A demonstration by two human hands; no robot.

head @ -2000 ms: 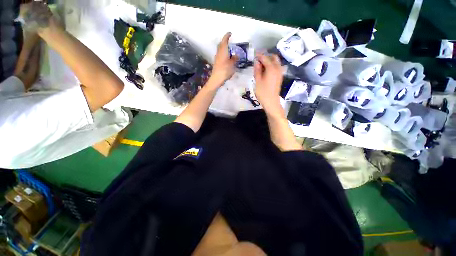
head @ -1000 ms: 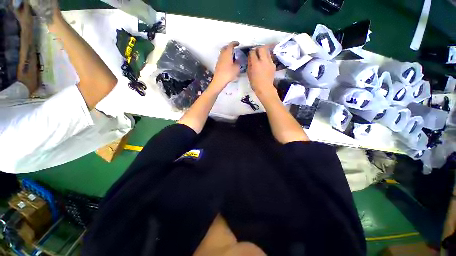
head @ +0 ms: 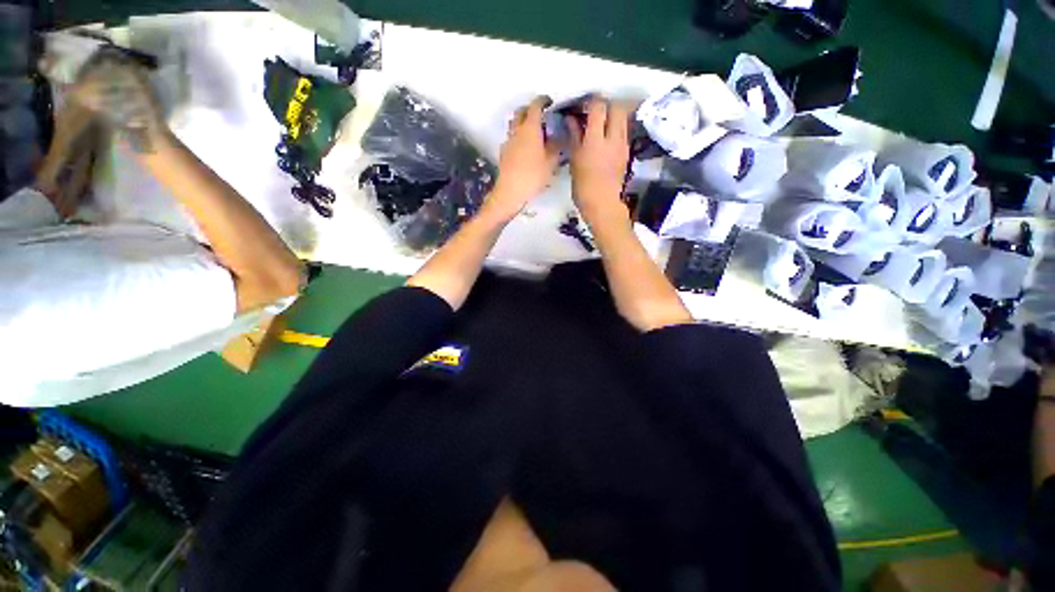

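Observation:
My left hand [head: 530, 156] and my right hand [head: 600, 156] hold a small dark box [head: 569, 117] between them over the white tabletop. The box is mostly hidden by my fingers, and its contents cannot be made out. A short coiled black cable [head: 577, 231] lies on the table just below my right hand. A shiny clear bag of black cables [head: 422, 174] lies left of my left hand. Many white sleeves with dark centres [head: 828, 226] are stacked at the right.
A dark green bag with yellow marking [head: 303, 106] lies left of the cable bag, with black cables [head: 303, 185] beside it. An open black box [head: 824, 81] stands at the table's back right. A person's arm [head: 220, 208] reaches over the table at the left. The green conveyor [head: 555, 26] runs beyond.
Two seconds ago my hands were apart, with the box by my left hand; now both close around it. Dark items on the conveyor and the other person's arm have also moved.

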